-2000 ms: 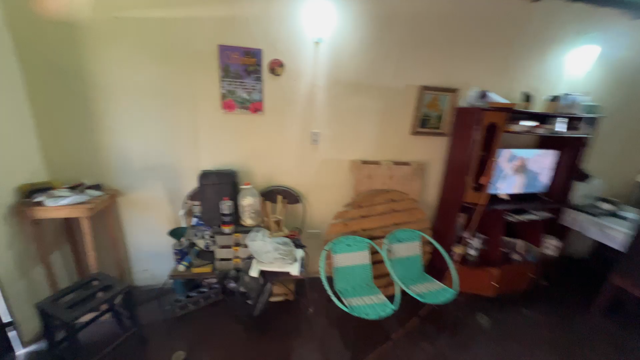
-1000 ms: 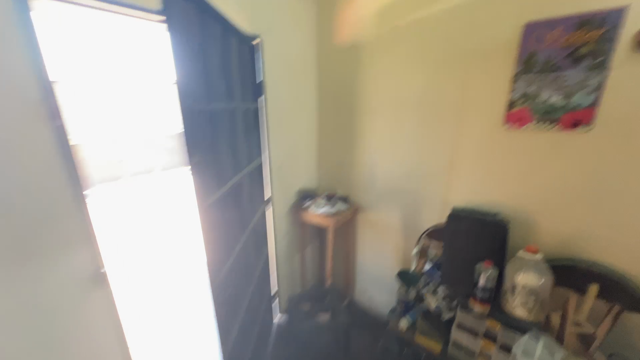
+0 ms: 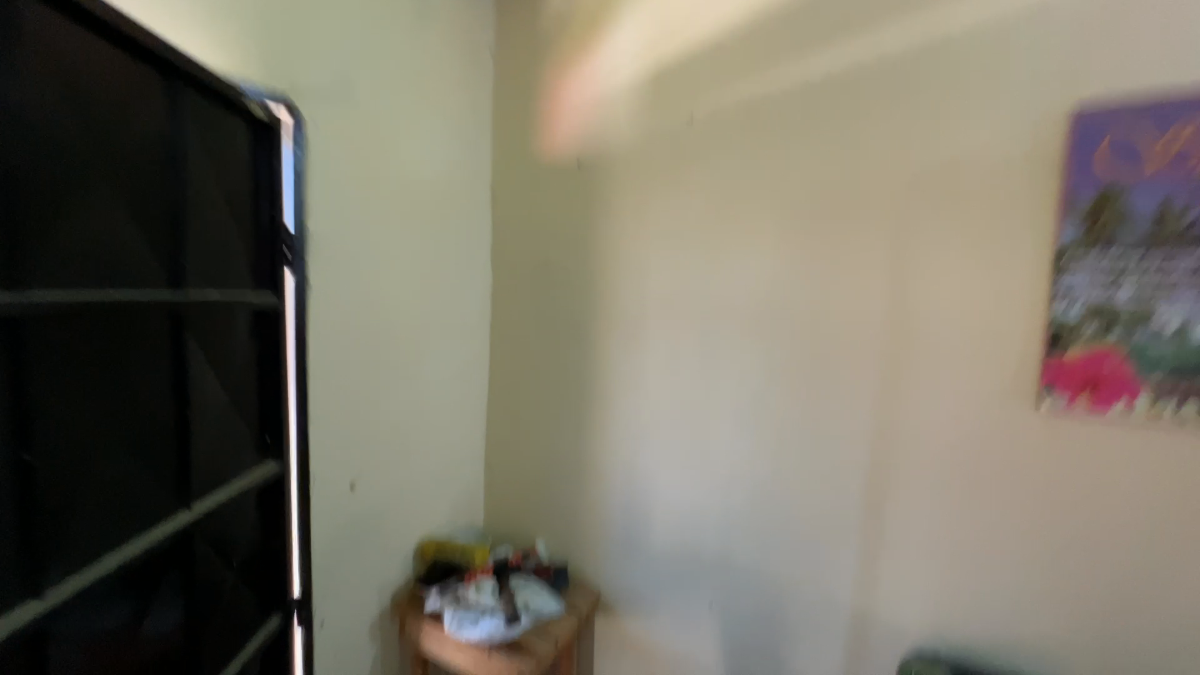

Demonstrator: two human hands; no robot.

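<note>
Neither my left hand nor my right hand shows in the head view. A wooden stand [image 3: 469, 653] is in the corner at the lower middle, with a pile of white cloth or plastic [image 3: 502, 607] and a yellow item [image 3: 453, 551] on top. A dark metal door [image 3: 122, 375] with pale crossbars fills the left side. On the right wall hangs a poster [image 3: 1125, 272] with purple, green and pink areas and some writing.
Light comes through a narrow gap [image 3: 292, 422] along the door's edge. The pale wall [image 3: 731, 375] spans the middle and right. The top of a dark object [image 3: 947, 664] shows at the bottom right edge.
The view has swung left from the shelf, chairs and television to the door and corner. The bright doorway seen one second ago is out of view now.
</note>
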